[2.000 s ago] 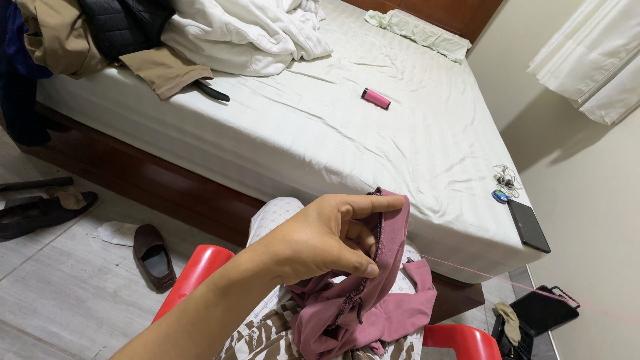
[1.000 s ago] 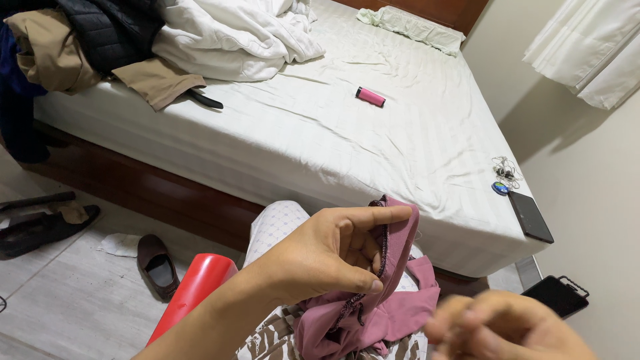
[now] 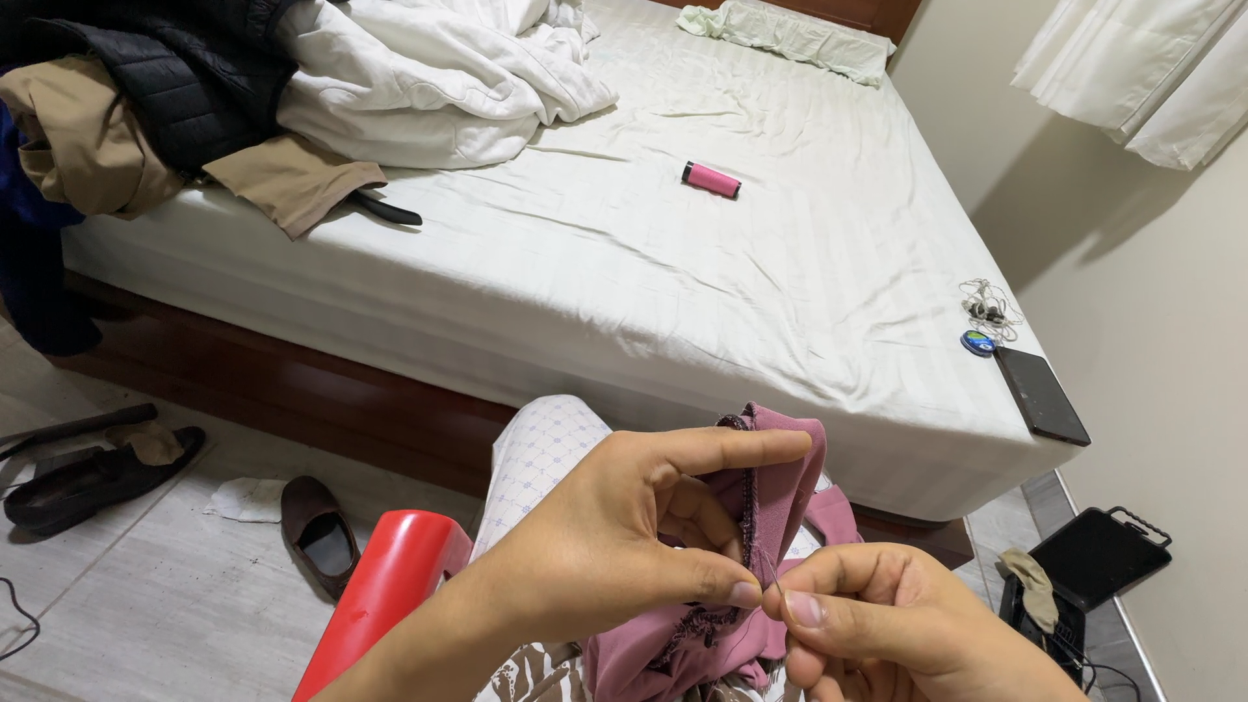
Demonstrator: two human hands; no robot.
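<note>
A mauve fabric piece [image 3: 792, 458] with a dark overlocked seam edge lies bunched over my lap, and part of it rises into my left hand [image 3: 643, 526]. My left fingers hold it by the seam, the index finger stretched along its top. My right hand [image 3: 877, 609] meets my left thumb tip at the cloth, thumb and index finger pinched together on what looks like a fine needle [image 3: 775, 575] with thread. The needle is thin and partly hidden by the fingertips. A pink thread spool [image 3: 712, 180] lies on its side on the bed.
The bed [image 3: 585, 283] bears a rumpled white blanket [image 3: 419, 88], a black quilted garment [image 3: 175, 78], tan clothing, a black phone-like device [image 3: 1041, 395] and a small blue round container [image 3: 977, 342]. Shoes [image 3: 322, 536] are on the tiled floor; an open black case [image 3: 1100, 556] stands right. A red chair part [image 3: 390, 595] is beside me.
My right hand, out of view two seconds ago, has come in from the lower right and now touches the cloth by my left thumb. My left hand keeps its hold on the fabric.
</note>
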